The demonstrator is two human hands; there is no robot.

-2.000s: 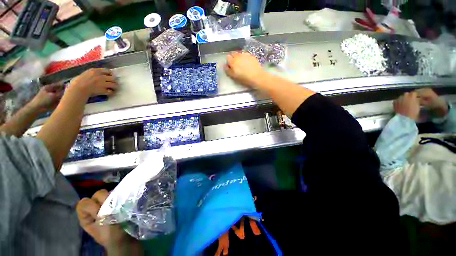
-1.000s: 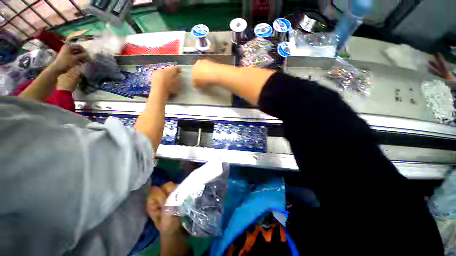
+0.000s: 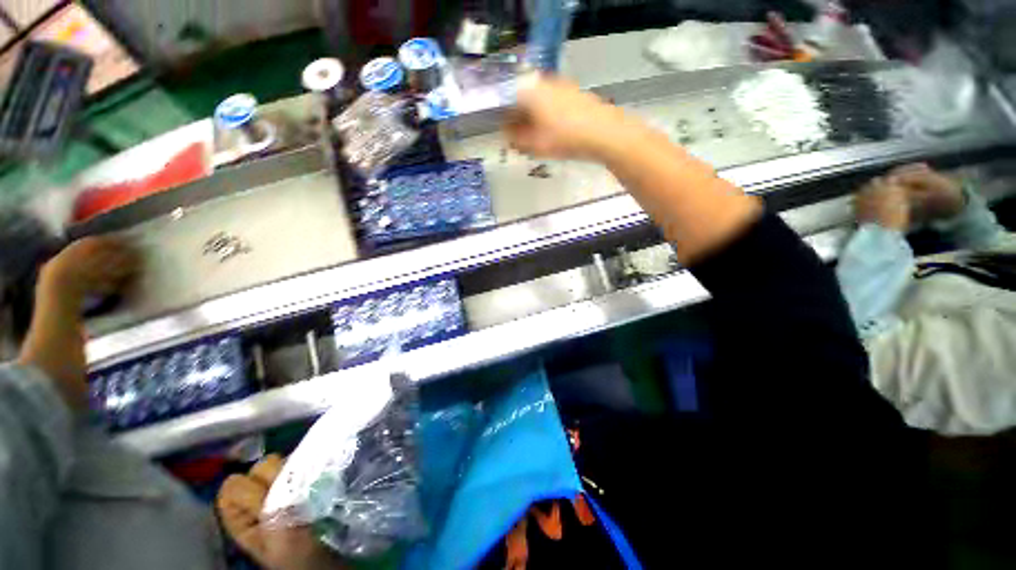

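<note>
My left hand (image 3: pixel 262 514), low at the left, is closed on a crinkled clear component bag (image 3: pixel 368 479) with dark parts and a white label. My right hand (image 3: pixel 552 117) is blurred over the parts tray (image 3: pixel 295 212), left of the white parts; whether its fingers hold anything is unclear. A few small loose components (image 3: pixel 540 170) lie just below it. Another small pile of leaded components (image 3: pixel 226 246) lies in the tray's left part. A blue circuit board panel (image 3: pixel 399 320) sits between the rails, and another blue panel (image 3: pixel 429 204) lies on a dark rack behind them.
Another worker's hand (image 3: pixel 89 273) and grey sleeve are at the left, beside another panel (image 3: pixel 173 379). A second worker's hands (image 3: pixel 908 198) are at the right. White parts (image 3: pixel 780 108) and black parts (image 3: pixel 856 106) lie at right. Solder spools (image 3: pixel 382 76) and a blue bottle (image 3: pixel 548 33) stand behind.
My right hand has moved from the left part of the tray back to the right. The small pile at left now shows. The view has turned left. My left hand still holds the bag.
</note>
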